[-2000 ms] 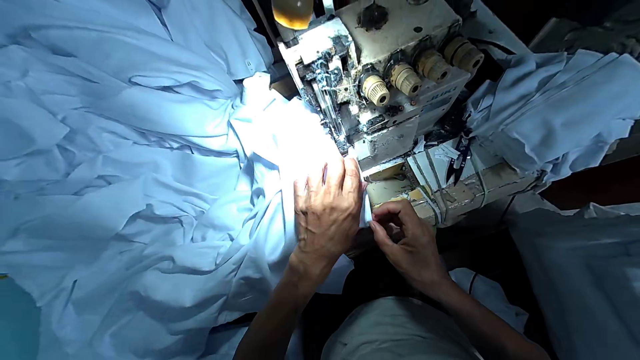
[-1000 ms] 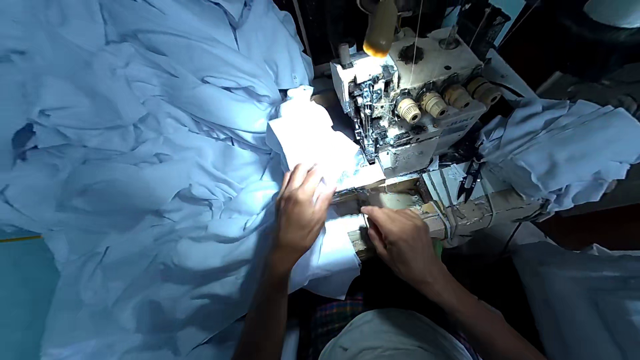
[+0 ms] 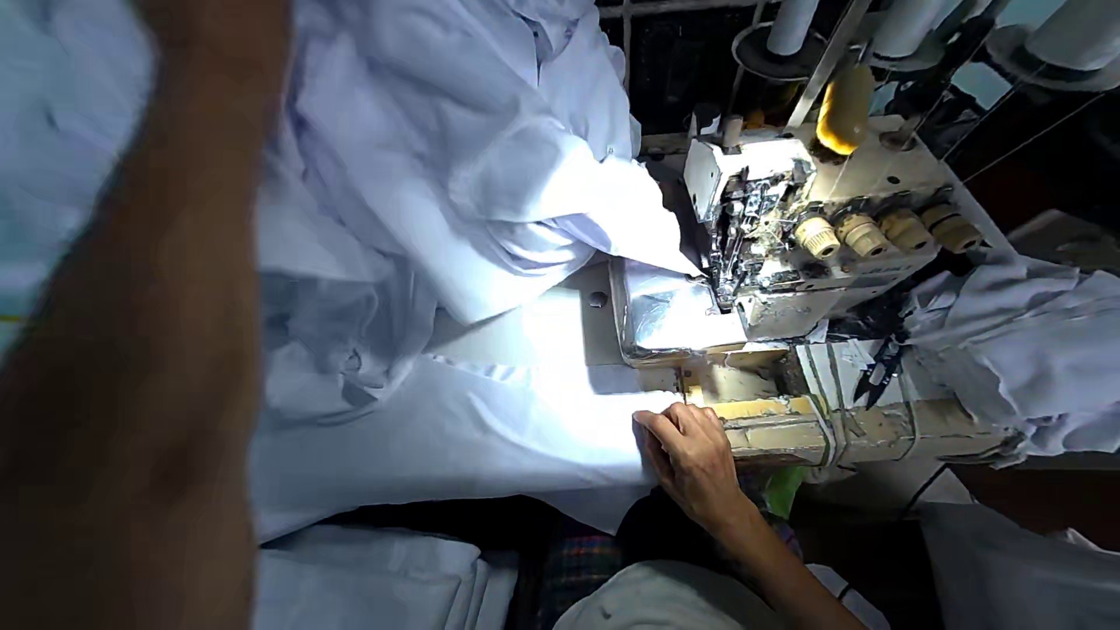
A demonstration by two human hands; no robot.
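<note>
My right hand (image 3: 696,451) pinches the right edge of white fabric (image 3: 525,429) at the front of the table, below an overlock sewing machine (image 3: 787,227). My left forearm (image 3: 149,350) crosses the left side of the view, large and blurred; the left hand itself is out of frame. More white fabric (image 3: 525,201) lies heaped left of the machine, and one corner of it reaches the needle area. The machine's shiny plate (image 3: 669,306) lies uncovered under the lamp light.
Thread snips (image 3: 879,372) lie on the table edge at right, beside cords tied around it. White cloth pieces (image 3: 1024,341) are piled further right. Thread cones (image 3: 792,26) stand behind the machine. Folded cloth (image 3: 376,577) sits below the table at lower left.
My left hand has left the fabric near the machine and gone out of view, its forearm now raised at left. The fabric near the machine has shifted, baring the plate. My right hand now grips fabric.
</note>
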